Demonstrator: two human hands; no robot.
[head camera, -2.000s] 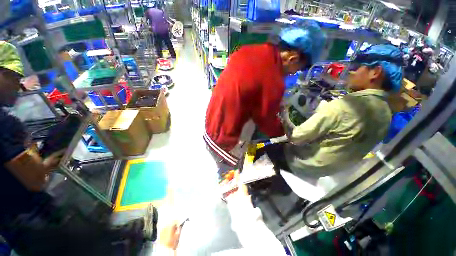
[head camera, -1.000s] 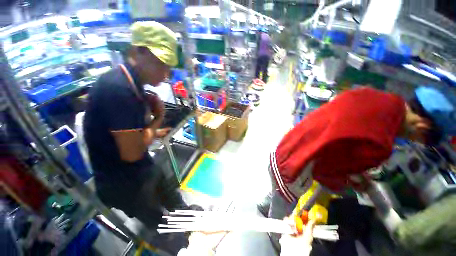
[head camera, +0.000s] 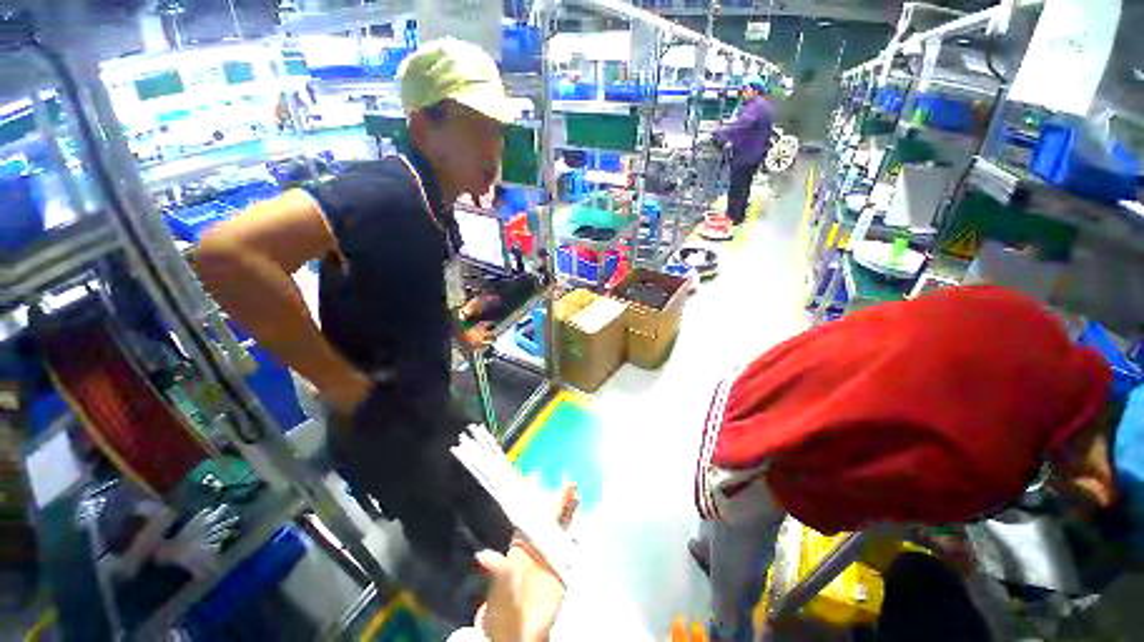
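Observation:
A bundle of thin white tubes (head camera: 499, 479) slants from upper left down to the right, low in the middle of the view. My left hand (head camera: 527, 583) is bare and holds the bundle at its lower part, with the tubes between thumb and fingers. The lower end of the bundle blends into the bright floor. A small orange shape (head camera: 688, 630) shows at the bottom edge, to the right of my left hand. It is cut off, and I cannot tell whether it is a tool or part of my right hand.
A person in dark clothes and a yellow cap (head camera: 389, 289) stands close on the left. A person in a red jacket (head camera: 897, 408) bends over on the right. A bright aisle (head camera: 740, 301) runs between them. Cardboard boxes (head camera: 590, 345) stand beyond the green floor mat (head camera: 558, 442). A cable reel (head camera: 119, 395) is far left.
The view has turned slightly left and lifted. The tube bundle has swung from nearly level to a steep slant. The orange item and my right hand have dropped to the bottom edge.

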